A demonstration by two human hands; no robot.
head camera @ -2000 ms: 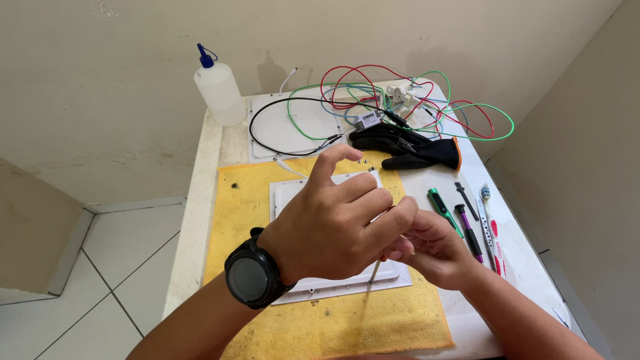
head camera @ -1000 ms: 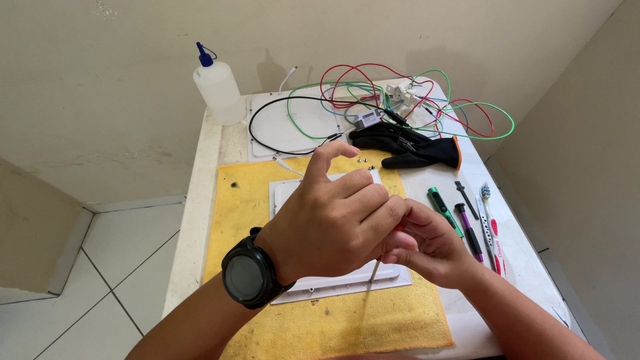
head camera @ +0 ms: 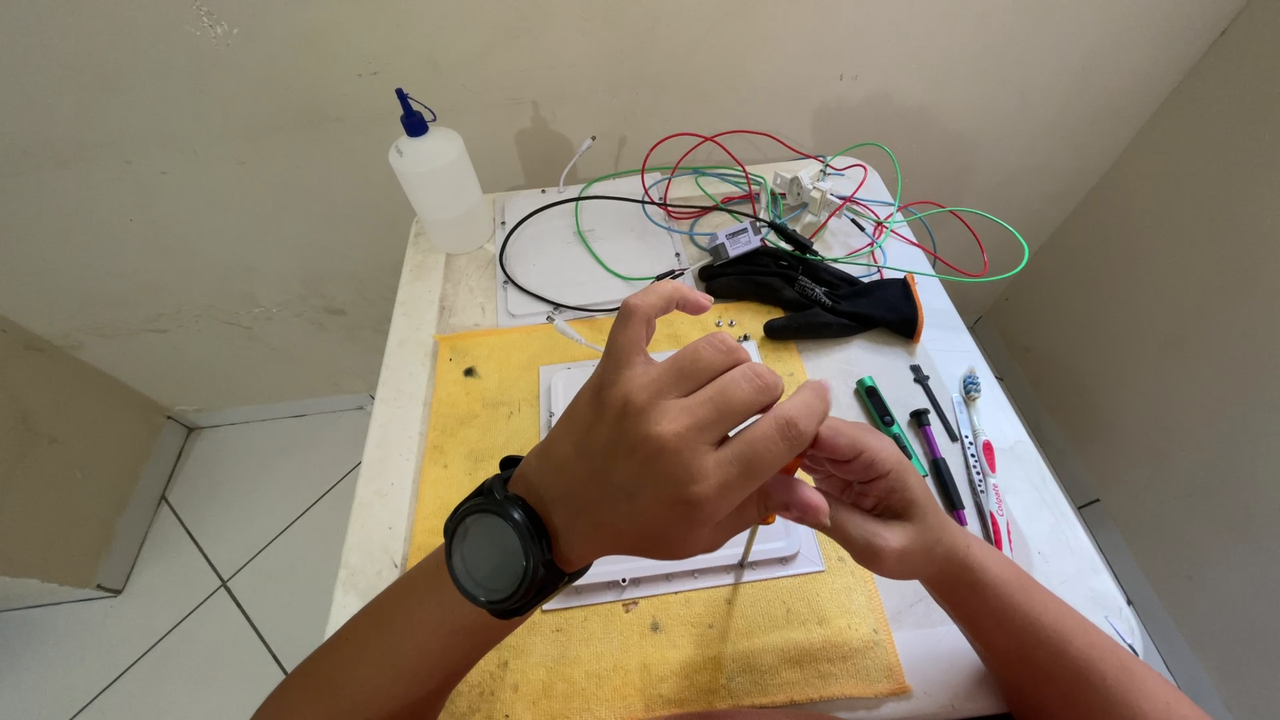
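Note:
My left hand (head camera: 680, 430), with a black watch on its wrist, reaches over a white square panel (head camera: 690, 578) and grips a screwdriver (head camera: 749, 545). Only a bit of its orange handle and the metal shaft show, the shaft slanting down to the panel's near edge. My right hand (head camera: 880, 495) meets the left at the handle; its fingertips are partly hidden, so what it grips cannot be told. Beneath the panel is a yellow cloth (head camera: 640, 660). Small screws (head camera: 725, 323) lie on the cloth beyond the panel.
A plastic bottle with a blue cap (head camera: 440, 190) stands back left. Behind the cloth are another white panel (head camera: 590, 240), tangled wires, an LED driver (head camera: 735, 240) and black gloves (head camera: 850, 300). A green tool (head camera: 885, 415), a purple-black screwdriver (head camera: 940, 468) and a toothbrush (head camera: 985, 455) lie at right.

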